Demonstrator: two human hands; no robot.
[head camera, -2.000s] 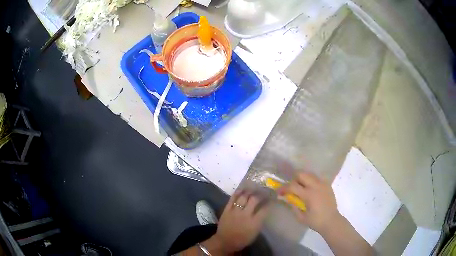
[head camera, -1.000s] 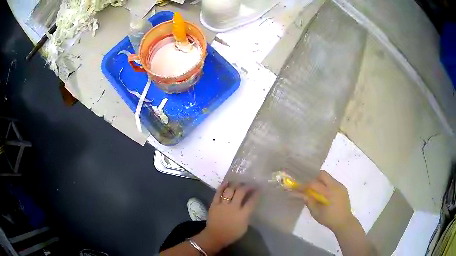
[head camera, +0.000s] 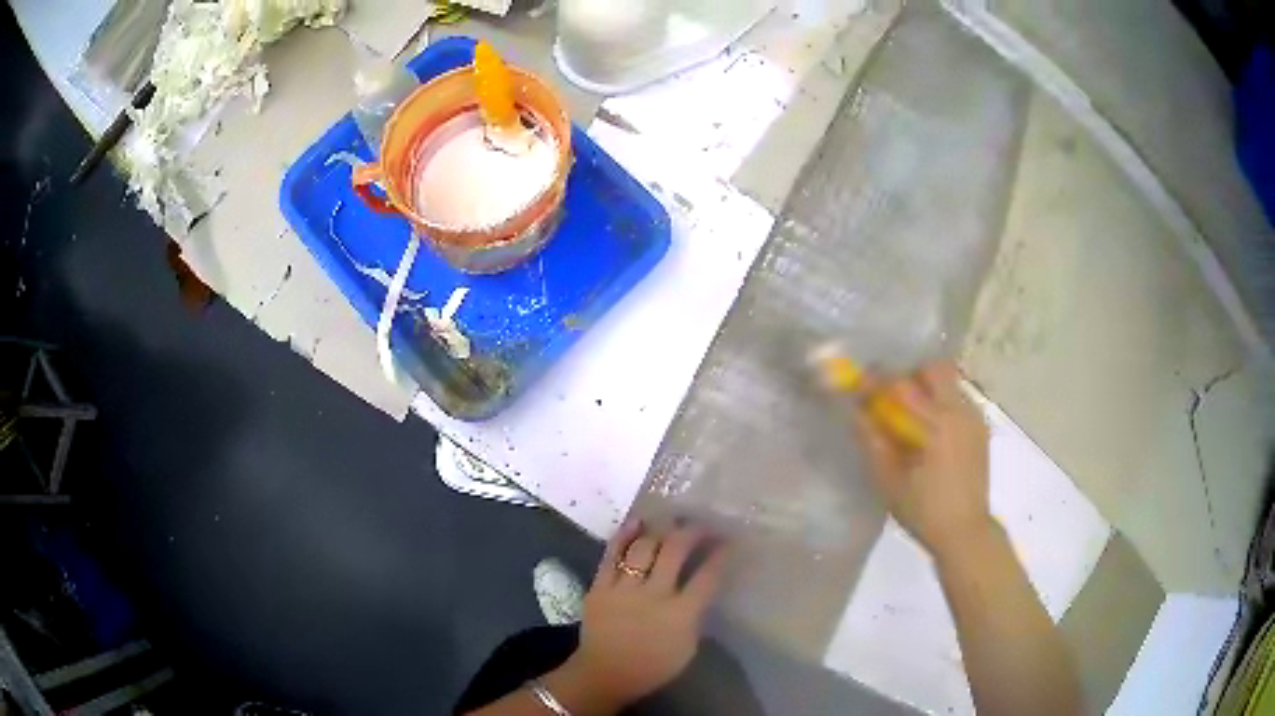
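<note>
A long grey-brown strip of overlapped panels (head camera: 895, 182) runs from the top right down to my hands, with fine stepped lines on its left edge and a wet shine. My right hand (head camera: 930, 455) holds the yellow-orange glue brush (head camera: 891, 416), blurred, with its pale bristles at the middle of the strip. My left hand (head camera: 650, 609), with a ring, rests its fingertips on the strip's lower left edge and holds nothing. The orange glue pot (head camera: 490, 241) holds pinkish-white glue and a second yellow-orange tool (head camera: 495, 87). It stands in the blue tray (head camera: 615, 238).
A heap of cream scraps (head camera: 189, 84) lies at the upper left, beside a dark stick (head camera: 112, 136). A translucent bottle (head camera: 378, 98) stands behind the pot. A white plastic object (head camera: 636, 39) is at the top. The table's left edge drops to dark floor (head camera: 280, 518).
My right hand and the brush have moved up the strip, away from my left hand. My left hand stays near the strip's lower left edge. The view has shifted slightly.
</note>
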